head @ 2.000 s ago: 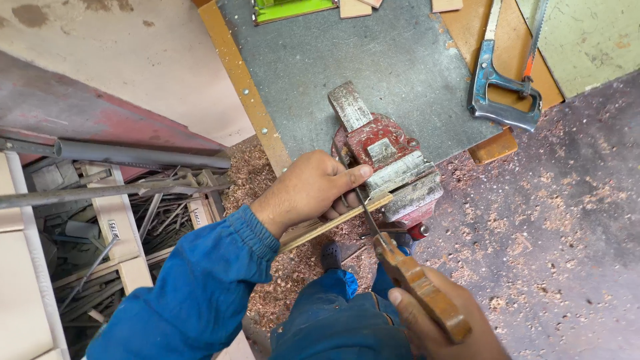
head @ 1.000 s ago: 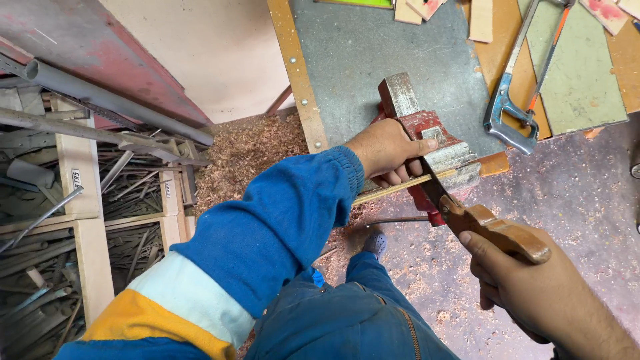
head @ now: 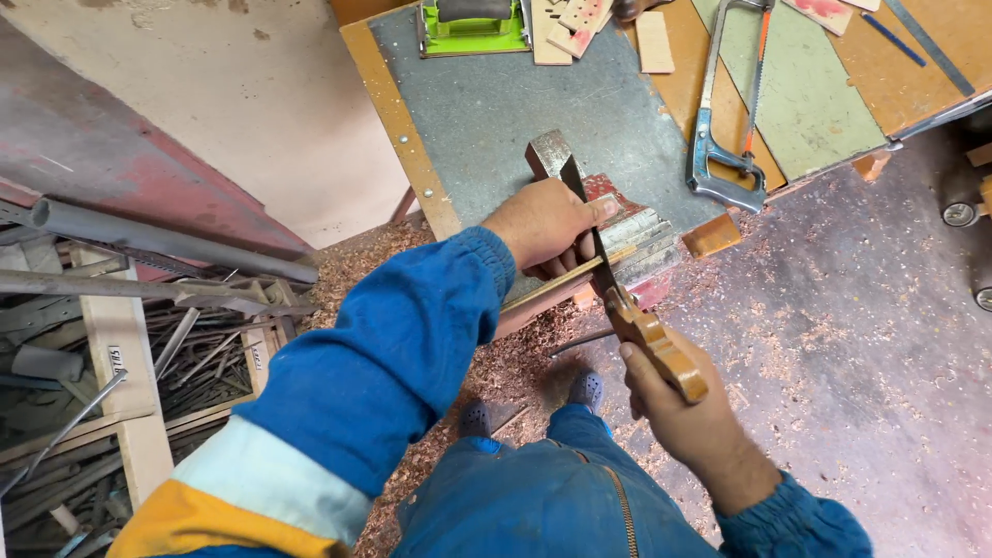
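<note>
My right hand (head: 674, 387) grips the wooden handle of a handsaw (head: 608, 287). Its dark blade crosses the edge of a thin wooden board (head: 542, 298), close beside the jaws of a red bench vise (head: 632, 232). The board's right end reaches the vise jaws; how deep it sits in them is hidden. My left hand (head: 546, 225) is closed around the board just left of the blade, its thumb lying across the blade toward the vise. Some of its fingers are hidden behind the board.
A hacksaw (head: 703, 155), a green sanding block (head: 475, 27) and plywood pieces (head: 655, 43) lie on the workbench (head: 480, 101). Wood shavings cover the floor. Scrap rods fill a wooden rack (head: 116, 364) at left, with a grey pipe (head: 178, 240) above.
The saw has shifted along its length; more of its blade now shows beyond my left hand than one second ago. My left hand stays at the board beside the vise.
</note>
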